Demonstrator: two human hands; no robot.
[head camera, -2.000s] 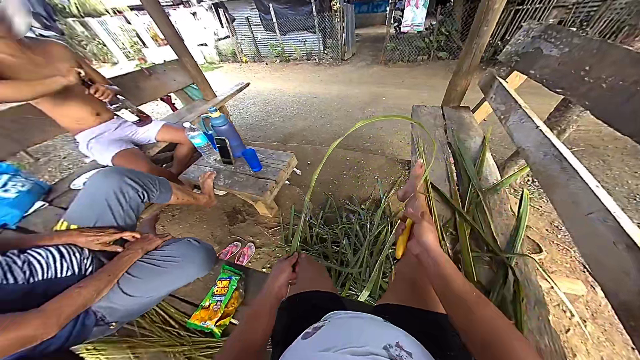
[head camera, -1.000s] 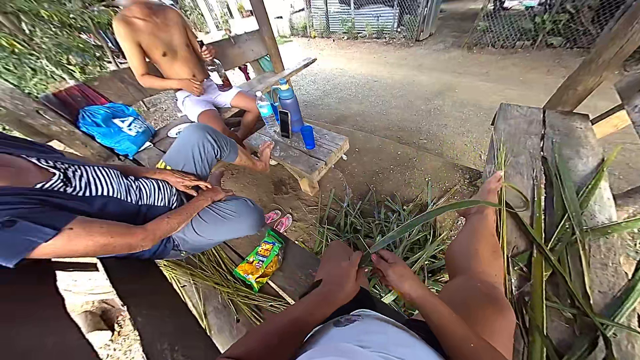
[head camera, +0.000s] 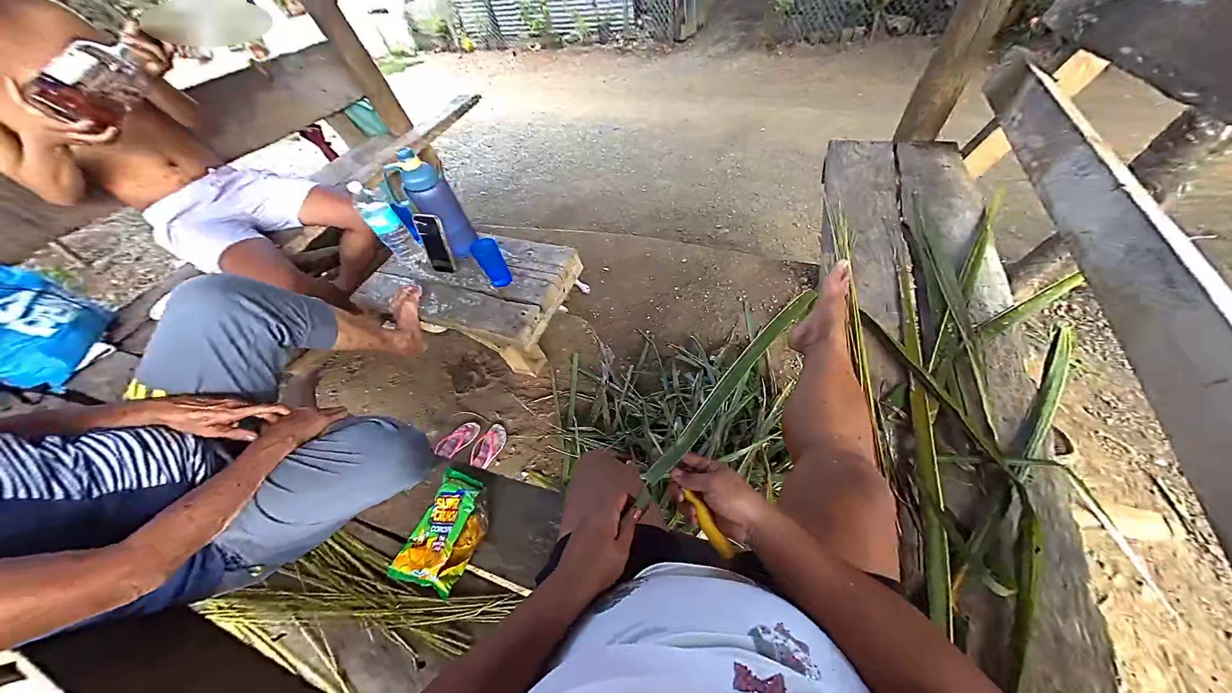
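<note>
A long green palm leaf strip (head camera: 717, 395) runs from my lap up and right toward my bare foot. My left hand (head camera: 604, 549) grips its lower end above my thigh. My right hand (head camera: 722, 496) is closed around a yellow-handled tool (head camera: 709, 525), probably a knife, with its blade not visible, and its fingers are at the edge of the strip. Beyond my hands a heap of cut leaf strips (head camera: 683, 395) lies on the ground. More green leaves (head camera: 938, 414) are spread on the wooden bench to the right, beside my outstretched leg.
A seated person in grey trousers (head camera: 318, 472) is close on the left; another holds a bottle (head camera: 87, 87) behind. A low wooden table (head camera: 520, 308) bears a blue jug (head camera: 438, 202), cup (head camera: 491, 262) and phone (head camera: 435, 243). A snack bag (head camera: 440, 532) and thin leaf ribs (head camera: 366, 597) lie left of me.
Two seconds ago the leaf strip arched high between my hands; now it slants up from my lap with both hands close together. The person at the back has raised the bottle.
</note>
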